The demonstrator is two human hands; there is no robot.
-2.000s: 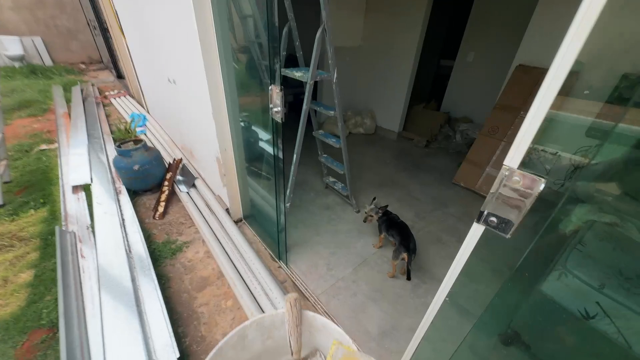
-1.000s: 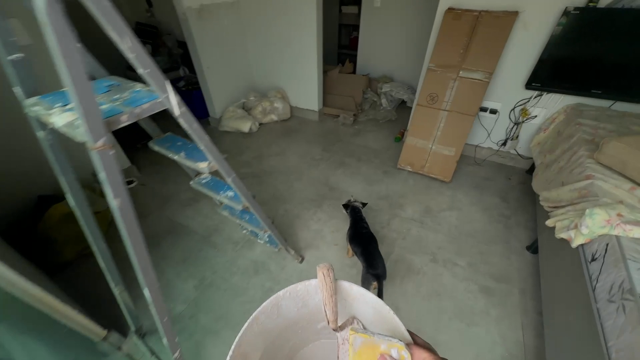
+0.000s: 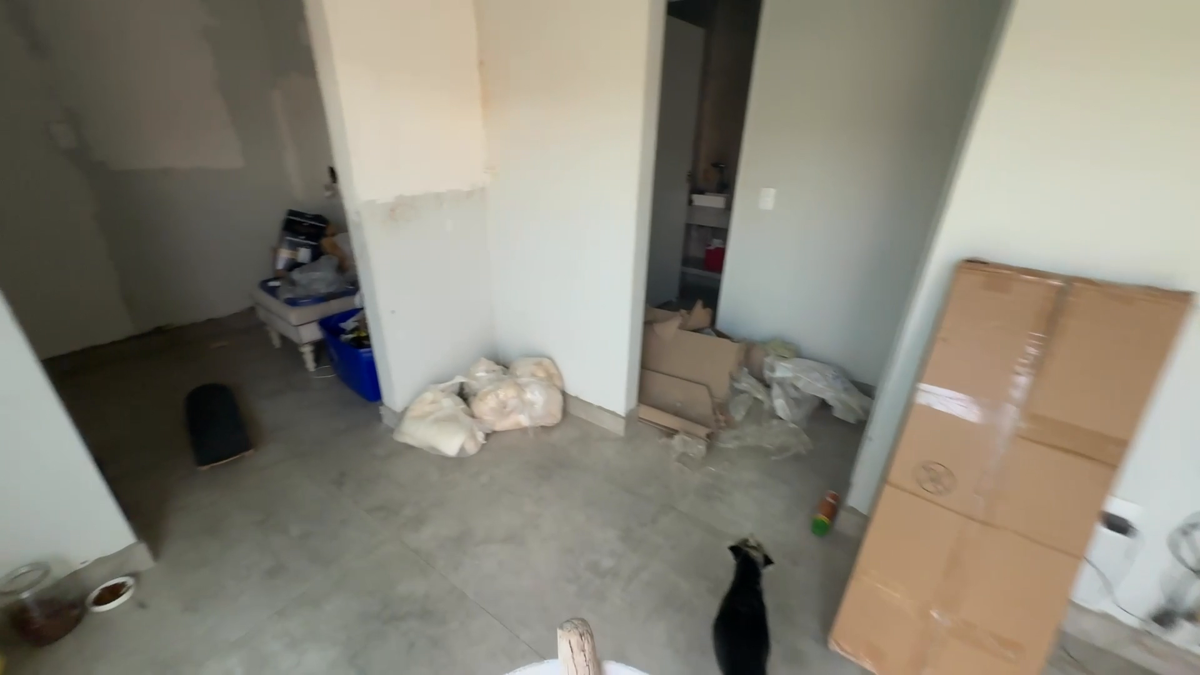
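Note:
At the bottom edge of the head view, the white rim of a bucket [image 3: 534, 668] just shows. A worn wooden handle [image 3: 577, 645] stands up at that rim, its lower part cut off by the frame. Neither my left hand nor my right hand is in the picture, so what they hold or touch is hidden. A small black dog [image 3: 742, 619] is on the grey floor just right of the bucket, with its back to me.
A tall cardboard box [image 3: 994, 506] leans on the right wall, near a small bottle [image 3: 825, 514]. Tied plastic bags [image 3: 516, 394] lie by the wall corner. Torn cardboard [image 3: 689, 361] and plastic sheeting [image 3: 797, 389] lie by the doorway. A skateboard [image 3: 216, 424] and food bowl [image 3: 112, 593] are left.
The view has moved from the glass doors into the room. The stepladder has left the frame, as have the fingers and yellow-white thing seen at the bucket's rim a second ago.

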